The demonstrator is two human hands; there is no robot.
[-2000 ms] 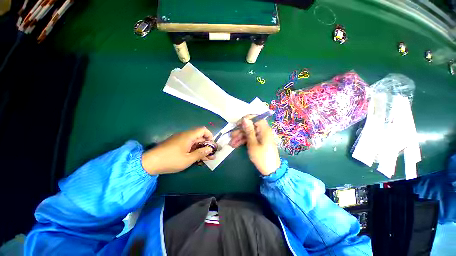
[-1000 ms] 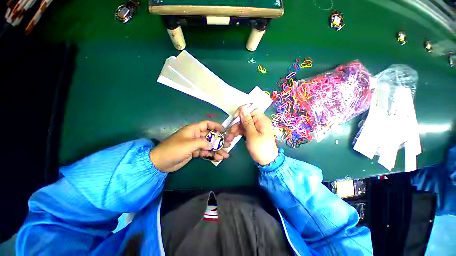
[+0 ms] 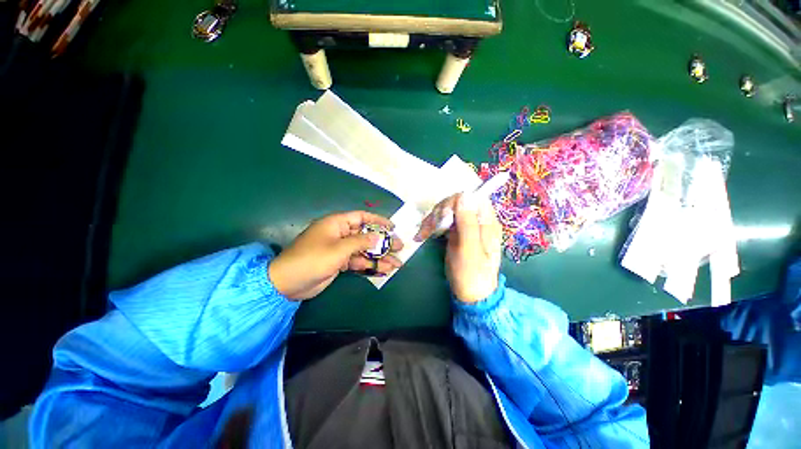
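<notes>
My left hand (image 3: 329,252) holds a small round unit (image 3: 377,240) with a shiny rim and a white and blue face, at the lower end of the paper strips. My right hand (image 3: 472,241) is just to its right, apart from the unit, with a thin pale tool, perhaps tweezers (image 3: 492,185), between its fingers; the tool's tip is blurred. Long off-white strips (image 3: 356,147) lie crossed and fanned under and behind both hands. No small adhesive piece can be made out.
A clear bag of coloured loops (image 3: 588,175) spills at the right. A bag of white strips (image 3: 694,224) lies beyond it. A raised stand (image 3: 386,22) is at the top. More round units (image 3: 580,40) stand upper right, one (image 3: 209,24) upper left. A dark mass (image 3: 61,210) fills the left.
My right hand has moved right, away from the unit, and its tool now points up and right. My left hand has turned the unit so that its face shows.
</notes>
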